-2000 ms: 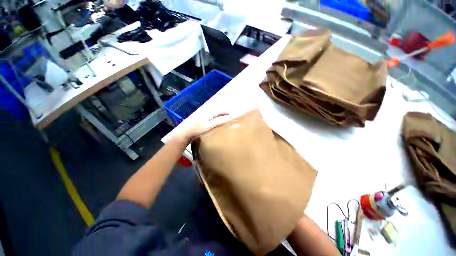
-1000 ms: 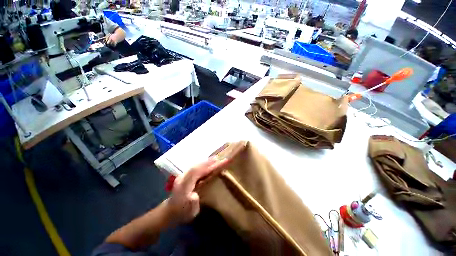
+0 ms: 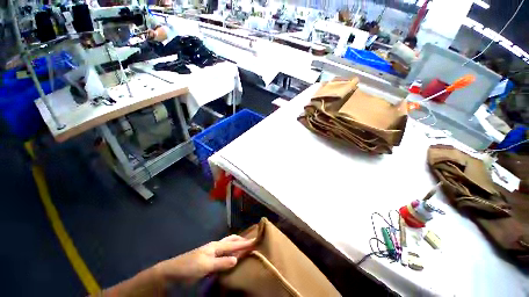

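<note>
A brown bag body (image 3: 281,258) is low in the picture, in front of the table's near edge, and is cut off by the bottom rim. A pale stitched edge runs along it. My left hand (image 3: 212,259) is bare and holds the bag's upper left corner between thumb and fingers. My right hand is not in view. A stack of folded brown bags (image 3: 371,113) lies at the far side of the white table (image 3: 307,168). More brown bags (image 3: 464,180) lie at the right.
A red-and-white can (image 3: 413,214), a green-handled tool (image 3: 387,239) and black cord loops lie on the table's right part. A blue crate (image 3: 229,136) stands beyond the left edge. Another table (image 3: 116,110) stands left. A person's arm (image 3: 159,35) shows far back.
The bag has moved down, off the tabletop to below the table's near edge, and my left hand has moved down with it. My right forearm, seen earliest, is out of view.
</note>
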